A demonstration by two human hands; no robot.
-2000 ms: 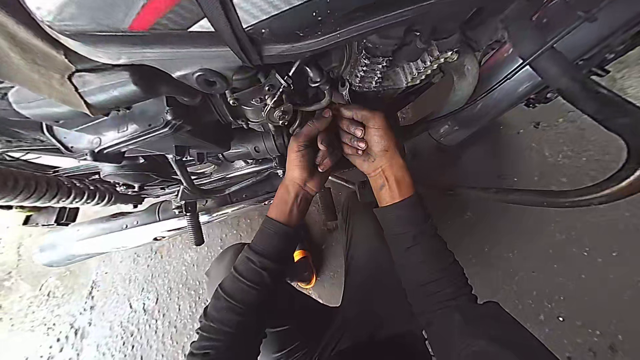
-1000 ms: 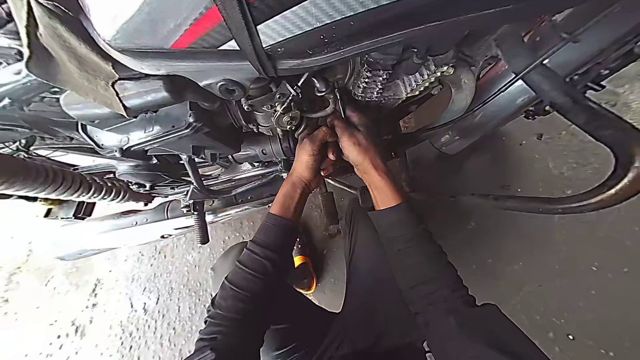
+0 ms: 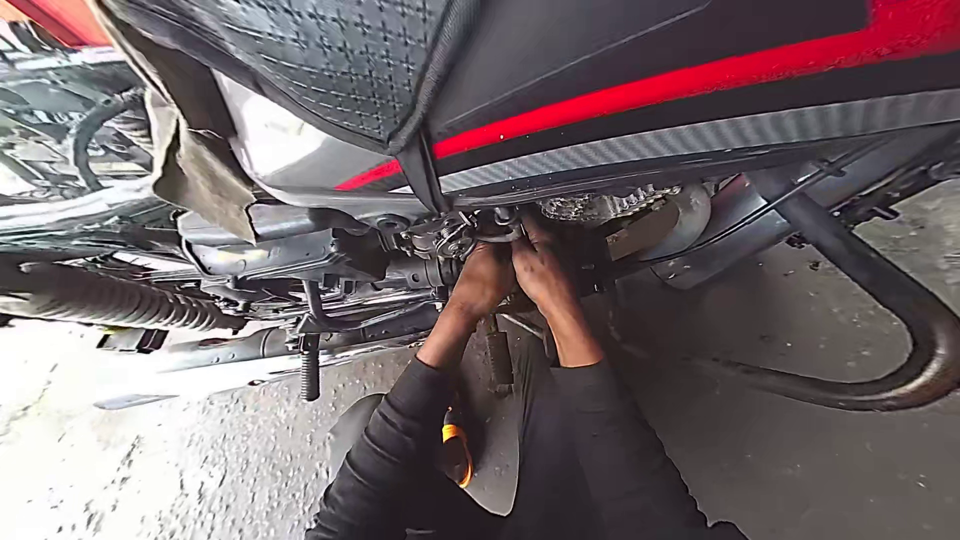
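Both of my hands reach under the fuel tank of a motorcycle, side by side. My left hand is at the underside of the carburetor, its fingers hidden behind the back of the hand. My right hand lies just right of it, with fingers pointing up between the carburetor and the finned engine cylinder. Those fingertips are in shadow among the parts. Whether either hand grips something cannot be made out.
A curved crash bar juts out at the right. At the left are a shock absorber spring and a footpeg. Above hangs a black tank cover with its strap. An orange and black object lies below, between my arms.
My hands, with bent fingers near each other two seconds ago, now reach up further under the carburetor. The view has tilted up, showing more of the tank.
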